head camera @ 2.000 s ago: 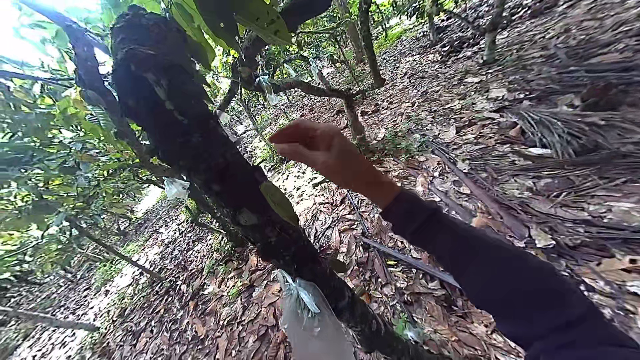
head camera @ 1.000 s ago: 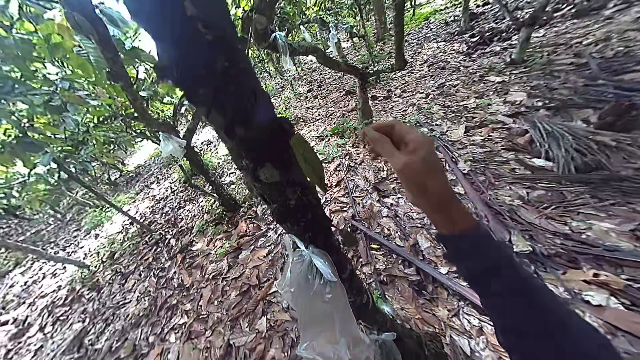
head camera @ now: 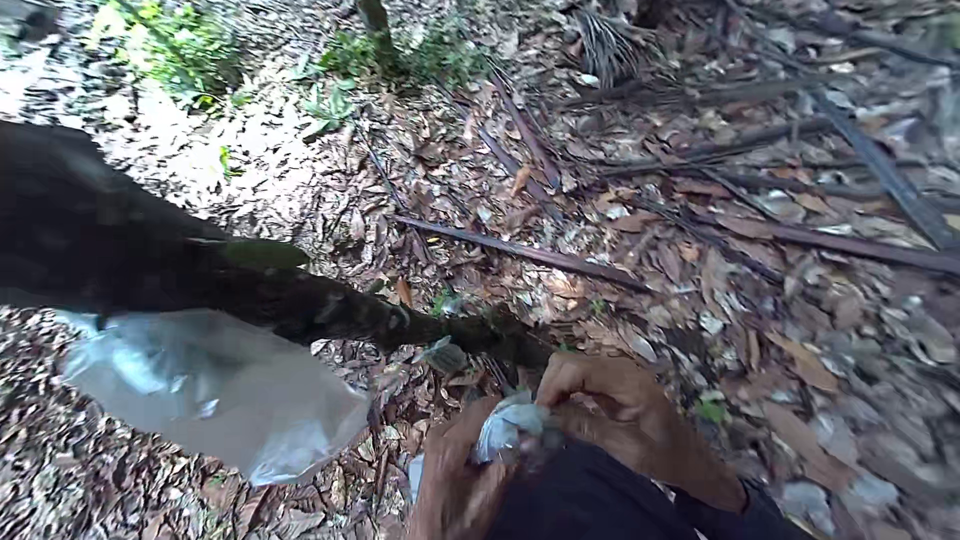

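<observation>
Low in the head view, my left hand is closed around a small bunched piece of clear plastic. My right hand meets it from the right, its thumb and fingers pinched at the edge of the same plastic. Both hands are close to the lower end of a dark tree trunk. A larger clear plastic bag hangs at the trunk on the left; what it holds cannot be made out. A green leaf lies against the bark.
Dry leaf litter covers the sloping ground. Fallen sticks and dark branches lie across it at the centre and right. Green plants and a thin trunk stand at the top.
The view has tipped down toward the ground. My right hand, raised beside the trunk before, is now low and meets my left hand, which the earlier frames do not show.
</observation>
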